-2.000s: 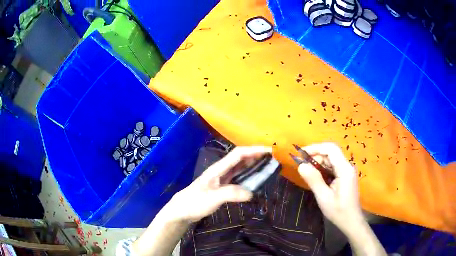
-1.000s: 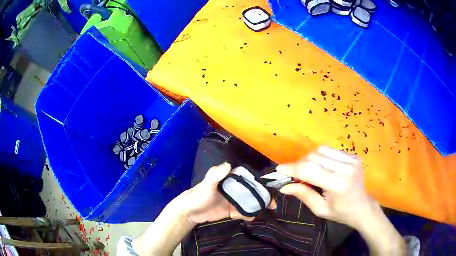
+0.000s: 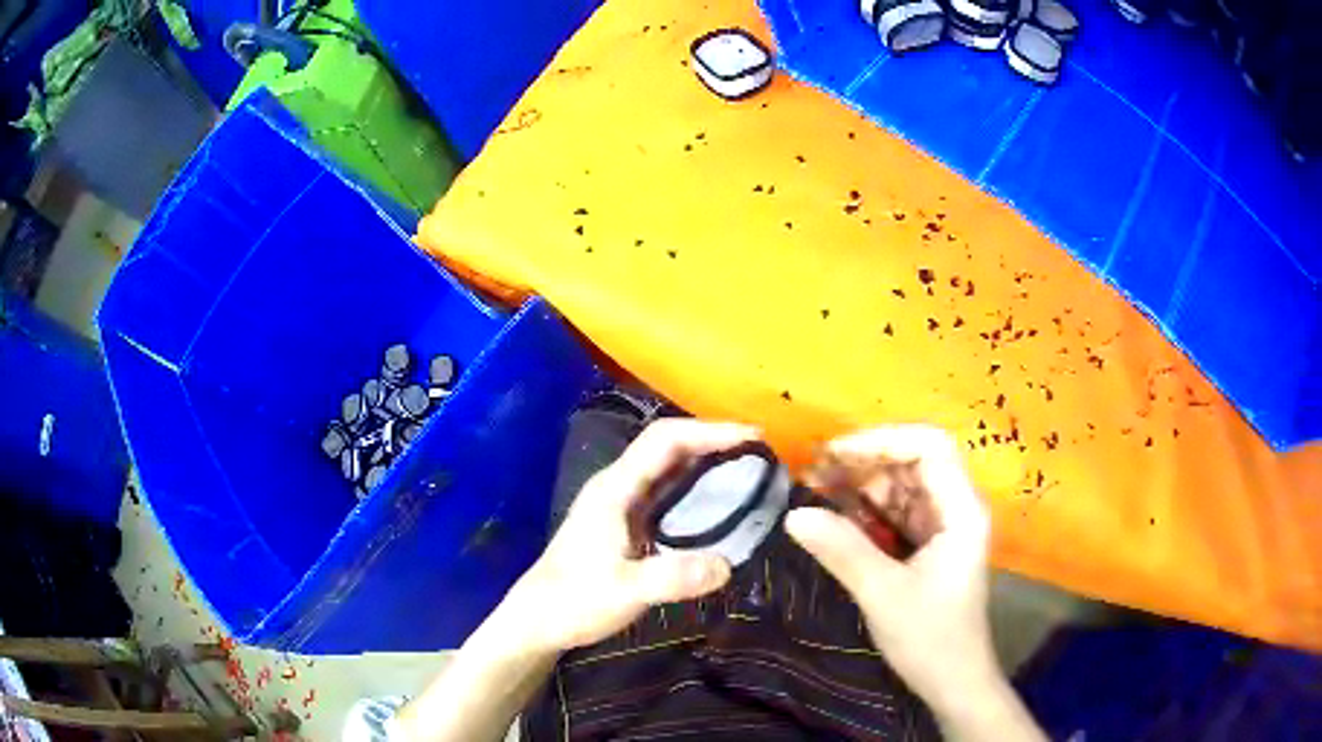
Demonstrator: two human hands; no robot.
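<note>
A small pale grey case with black edges [image 3: 719,502] is in my left hand [image 3: 616,536], above my lap. It is tilted, with one flat face and part of its pale side band showing. My right hand [image 3: 906,529] is just right of the case, its fingers curled around the reddish-brown handles of the snips [image 3: 879,528]. The blades are blurred or hidden near the case's right edge, so I cannot tell whether they touch it.
The orange cover [image 3: 696,276] bears dark trimmings and a lone case [image 3: 732,64]. The lower blue bin [image 3: 276,261] at left holds a pile of cases [image 3: 384,420]. The upper blue bin [image 3: 1073,174] holds more cases [image 3: 1035,52]. A green container [image 3: 348,116] stands behind.
My left hand has turned the case so its face tilts another way. My right hand has moved slightly left and down, and the silvery blades seen a second ago no longer show clearly.
</note>
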